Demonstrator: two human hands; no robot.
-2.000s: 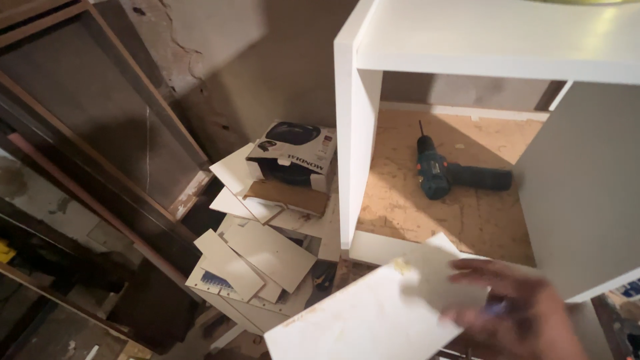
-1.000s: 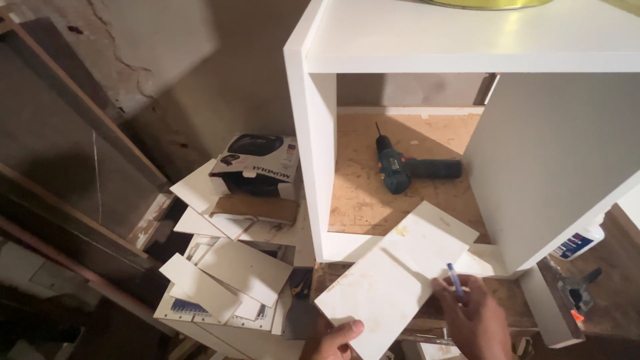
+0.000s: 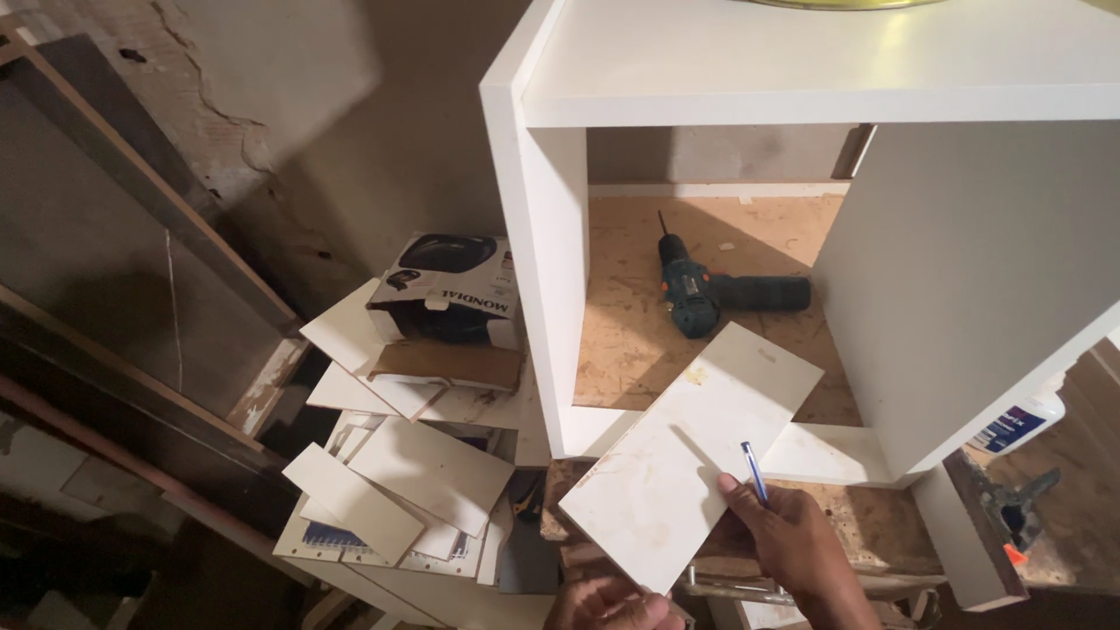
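A white rectangular board [image 3: 691, 455] with a few stains is held tilted in front of the opening of a white cabinet [image 3: 542, 262]. My left hand [image 3: 612, 604] grips its lower corner at the bottom of the view. On the board's right edge is my right hand [image 3: 787, 542], thumb on the face, with a blue pen [image 3: 753, 472] also held in it, tip hidden. Inside the cabinet, a dark green cordless drill [image 3: 700, 289] with a bit fitted lies on its side on the brown cabinet panel.
White board offcuts [image 3: 437, 472], a notebook [image 3: 332, 536] and an appliance box [image 3: 446, 289] lie left of the cabinet. To the right are a white glue bottle [image 3: 1019, 420] and a spring clamp [image 3: 1019, 507]. Brown frames [image 3: 157, 175] lean at far left.
My left hand, not seen two seconds ago, came onto the board's lower corner by one second ago. The board has turned more upright since the first frame. The drill has stayed put.
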